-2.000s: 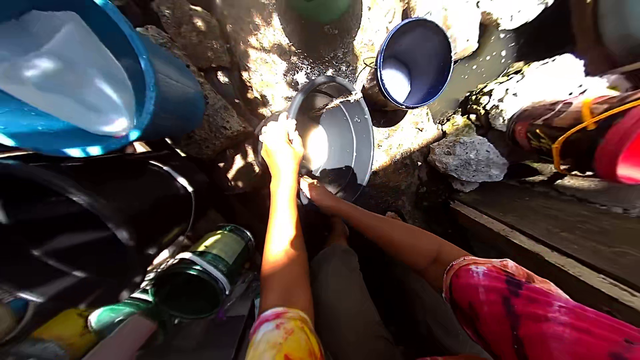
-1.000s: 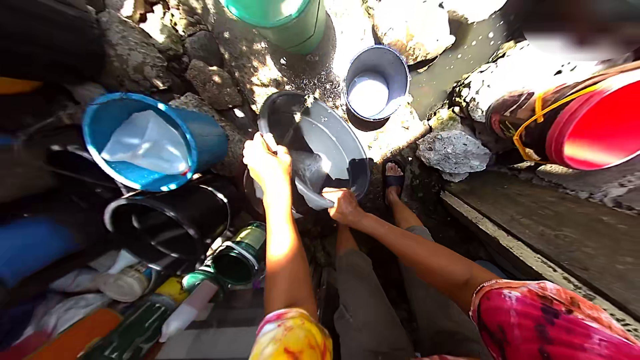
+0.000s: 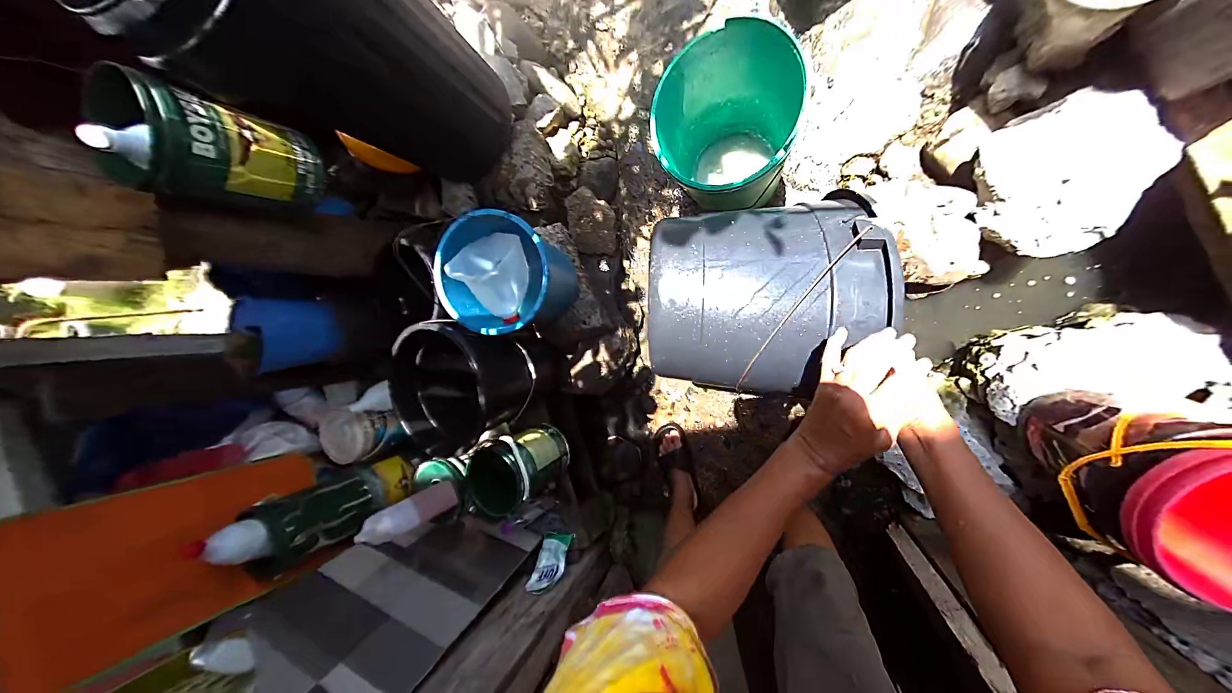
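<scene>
A wet grey plastic bucket (image 3: 741, 298) with a thin wire handle (image 3: 804, 306) lies on its side in front of me, its rim end to the right. My left hand (image 3: 847, 419) and my right hand (image 3: 910, 385) are close together, seemingly touching, at the lower right of that rim. Glare washes out the fingers, so whether they grip anything is unclear. Just beyond the grey bucket stands a green bucket (image 3: 729, 106) with a little liquid at its bottom. A blue bucket (image 3: 500, 274) holding a whitish translucent container (image 3: 493, 274) is left of it.
Black buckets (image 3: 462, 385), green cans (image 3: 520, 472) and plastic bottles (image 3: 409, 512) crowd the left, beside a checkered sheet (image 3: 385, 597). Rocks (image 3: 1078, 173) and shallow water (image 3: 1011, 294) lie at upper right. A red bucket (image 3: 1189, 520) is at the right edge.
The grey bucket, its mouth towards me a second ago with my hands at its rim, now shows its outer side. My hands have come together. The view has shifted.
</scene>
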